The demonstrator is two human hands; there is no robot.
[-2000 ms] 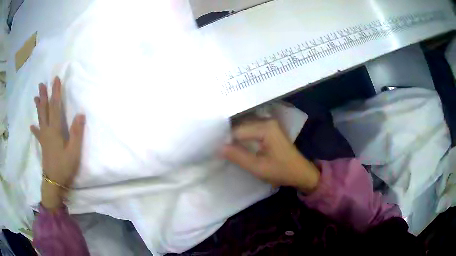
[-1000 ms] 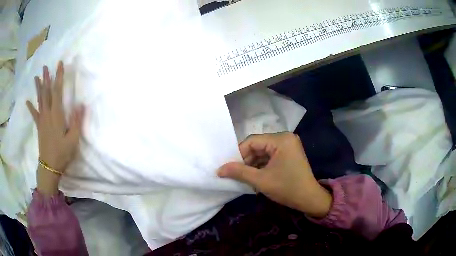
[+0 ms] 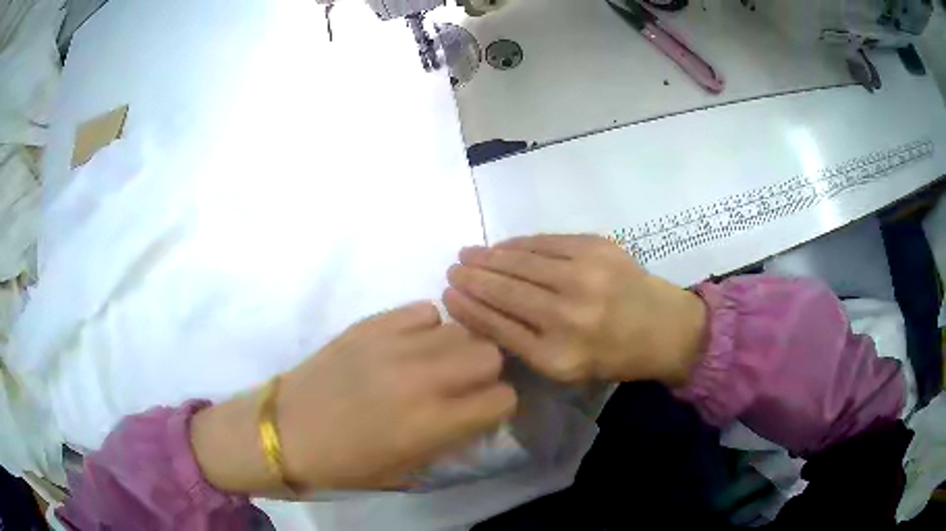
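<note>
A large white fabric piece (image 3: 259, 207) lies over the left part of the machine table, its straight right edge running from beside the presser foot (image 3: 423, 42) down to my hands. My left hand (image 3: 394, 389) is at the near right part of the cloth, fingers curled onto its edge; its fingertips are partly hidden. My right hand (image 3: 581, 306) touches it and lies over the same edge, fingers extended together and flat. The clear round guard (image 3: 458, 54) stands right of the foot.
Thread snips with pink handles (image 3: 685, 57) lie on the machine bed. A tan ticket (image 3: 100, 137) lies on the cloth at left. A printed ruler scale (image 3: 778, 202) marks the table's front edge. Cream cloth heaps (image 3: 21, 197) are at far left; more white cloth hangs at lower right.
My left hand has moved right, from the cloth's left side to its right edge. My right hand has moved up onto the edge and straightened its fingers. The needle area and snips have come into view.
</note>
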